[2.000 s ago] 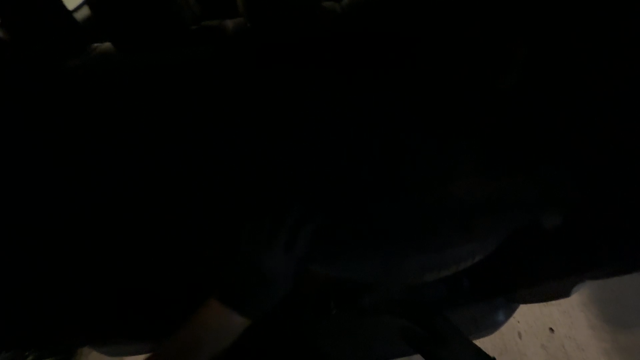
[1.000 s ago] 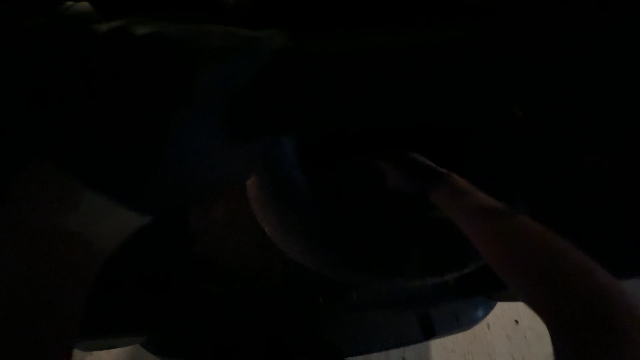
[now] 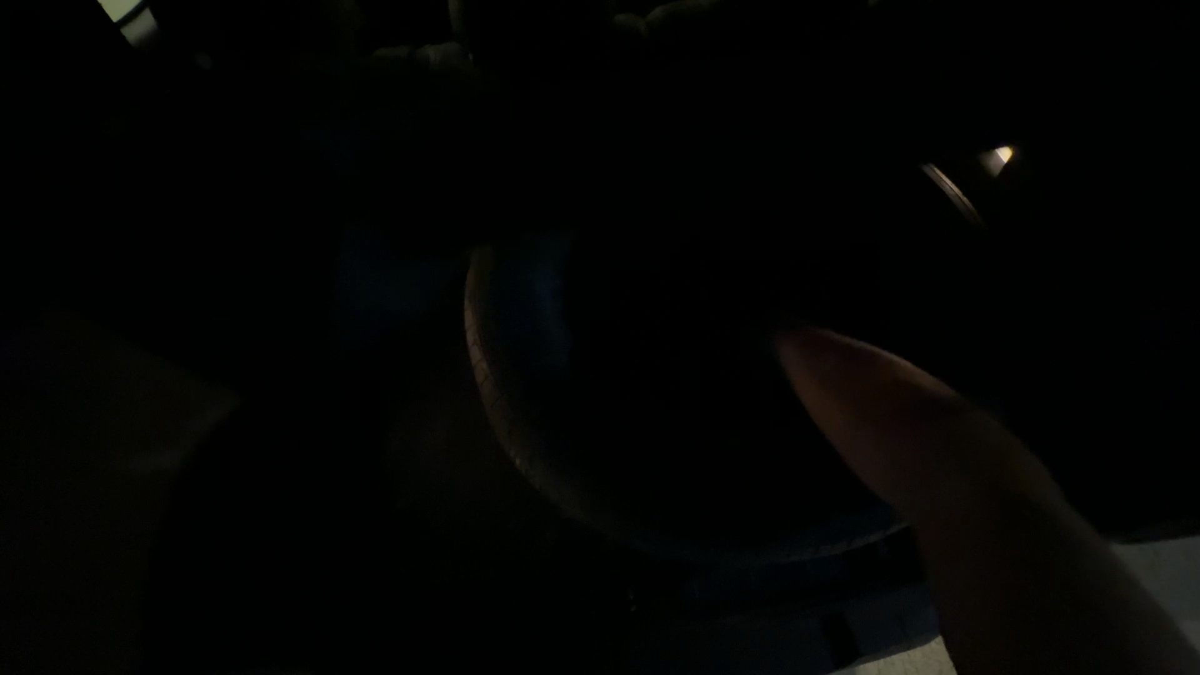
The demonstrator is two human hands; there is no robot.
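Most of the head view is very dark. My right hand [image 3: 872, 403] reaches in from the lower right, over a large round thing with a curved, tyre-like rim [image 3: 511, 441], perhaps a wheel. The hand's far end fades into the dark, so its fingers and anything in them cannot be made out. At the left edge a dim, skin-toned shape [image 3: 122, 441] may be my left hand or forearm; its fingers do not show.
A small bright light [image 3: 1003, 154] shines at the upper right, beside a thin curved edge [image 3: 954, 195]. Pale floor [image 3: 909, 659] shows at the lower right. Dim rounded shapes line the top edge.
Two seconds ago the right arm did not show at the lower right; it has been there since one second ago. The small light at the upper right shows only now.
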